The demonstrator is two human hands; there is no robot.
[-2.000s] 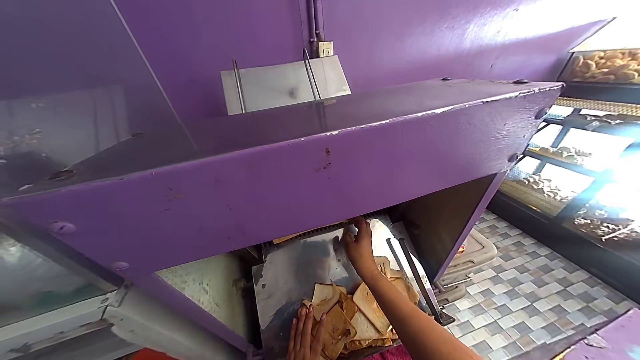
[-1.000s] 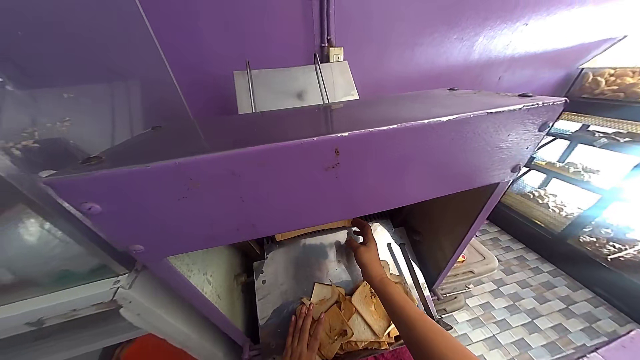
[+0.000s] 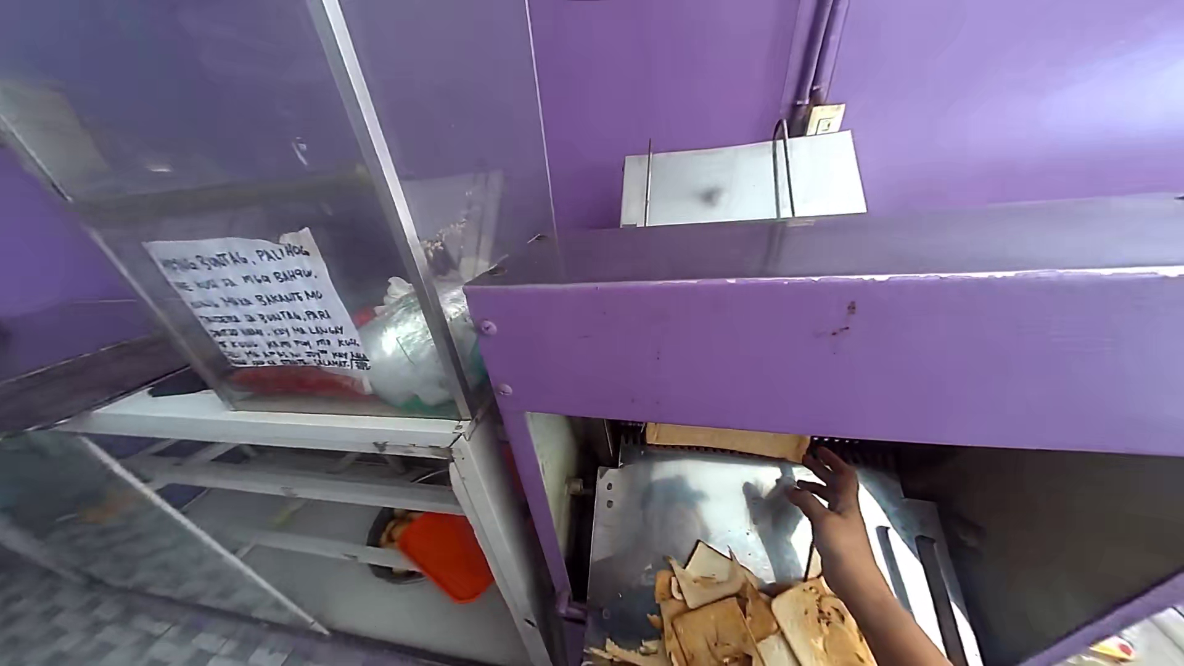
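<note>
Inside the purple cabinet, a slanted sheet-metal tray (image 3: 703, 504) holds a heap of bread slices and crust pieces (image 3: 717, 634) at its lower end. My right hand (image 3: 832, 495) is over the tray's upper right part, fingers apart, its fingertips at the right end of a brown loaf or slice (image 3: 726, 441) lying by a row of dark slots under the cabinet's front panel. Whether the fingers touch that bread is not certain. My left hand is out of the frame.
The purple panel (image 3: 832, 361) overhangs the tray. To the left stands a glass case with a white frame (image 3: 277, 430), a handwritten paper sheet (image 3: 264, 305) and a plastic bag (image 3: 412, 347). An orange container (image 3: 449, 555) sits on its lower level. A metal plate (image 3: 740, 180) stands behind.
The view has swung left, bringing the glass case in. My left hand, on the bread heap before, is no longer visible. My right hand remains near the bread at the tray's top.
</note>
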